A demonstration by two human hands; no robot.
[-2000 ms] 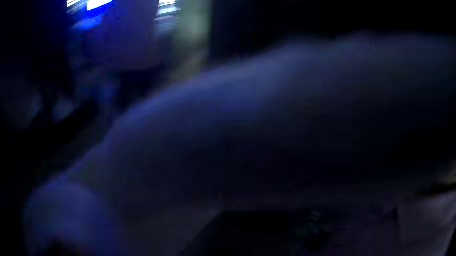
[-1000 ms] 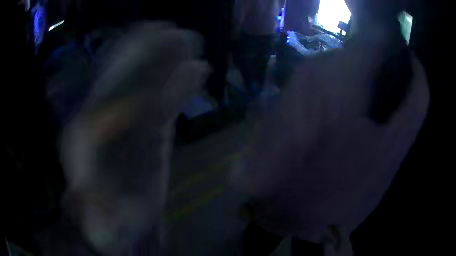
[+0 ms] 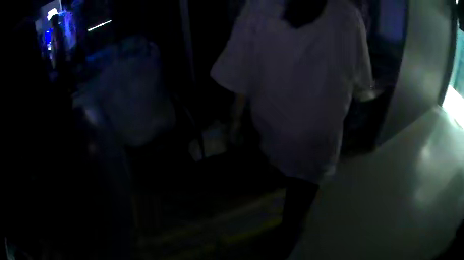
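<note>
The view is very dark. Neither of my hands can be made out. Nearest in front is a person (image 3: 305, 91) seen from behind, in a loose pale pink-lilac smock and dark trousers, with dark hair at the collar. The person's left arm hangs at the side and the right forearm reaches out near a grey panel. A pale, bulky, cloth-like or plastic-like shape (image 3: 135, 96) stands left of the person; I cannot tell what it is.
Yellow lines (image 3: 254, 228) cross the dark floor. A grey panel (image 3: 419, 76) stands at the right, beside a lit pale floor (image 3: 386, 188) and a bright opening at the right edge. Blue and white lights (image 3: 51, 33) glow at the upper left.
The view has swung from a dark blur to the walkway. The person is now smaller and farther off, and the lit floor and grey panel have come into view at the right.
</note>
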